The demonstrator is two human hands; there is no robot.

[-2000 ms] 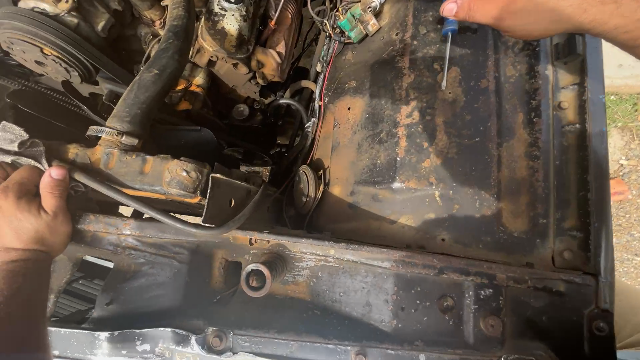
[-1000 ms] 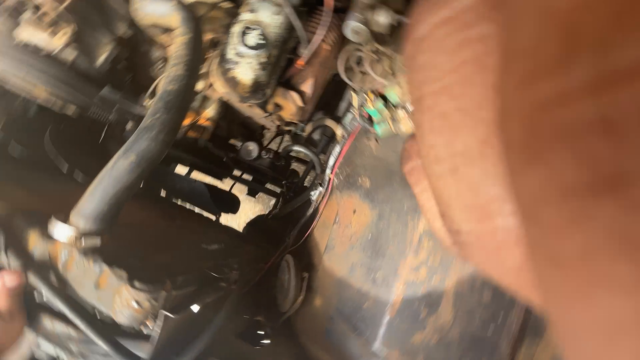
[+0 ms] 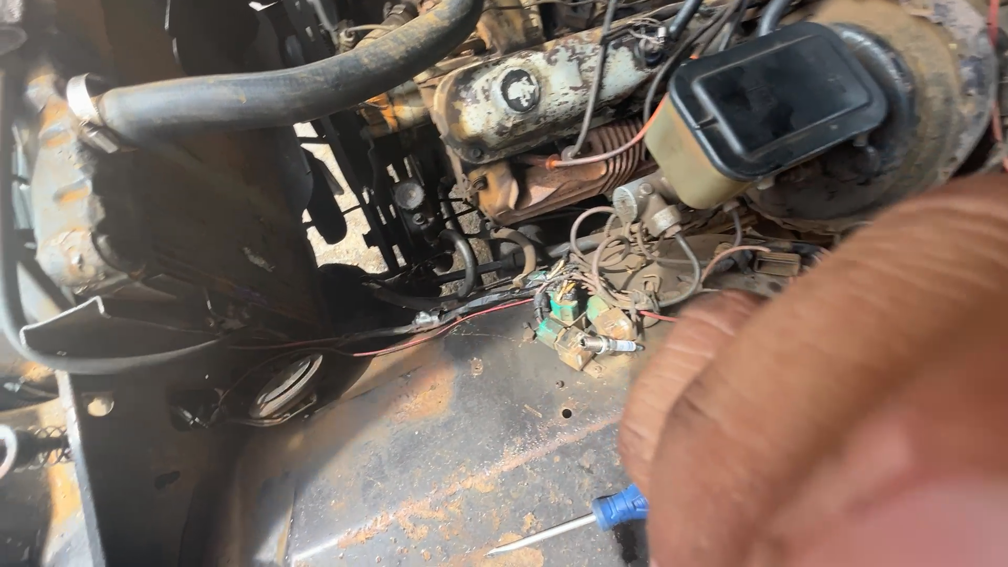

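My right hand [image 3: 835, 378] fills the lower right, very near the camera and blurred; its grip is hard to make out. Beside its edge, the blue handle of a screwdriver [image 3: 551, 534] shows over the rusty inner fender panel [image 3: 409, 480], its metal shaft pointing left. Part of the handle is hidden by the hand, so I cannot tell whether the two touch. A spark plug [image 3: 610, 345] lies on green and tan electrical connectors [image 3: 573, 346] above the panel. My left hand is out of view.
A thick black hose [image 3: 276, 98] with a metal clamp [image 3: 87, 110] crosses the upper left. Behind are a worn valve cover [image 3: 543, 90] and a black-lidded fluid reservoir [image 3: 780, 94]. Red wire [image 3: 441, 331] runs along the panel's edge, above a round horn-like part [image 3: 287, 387].
The view has swung toward the engine and reservoir. My left hand has left the view. My right hand, smaller at the upper right by the screwdriver earlier, is now close to the camera.
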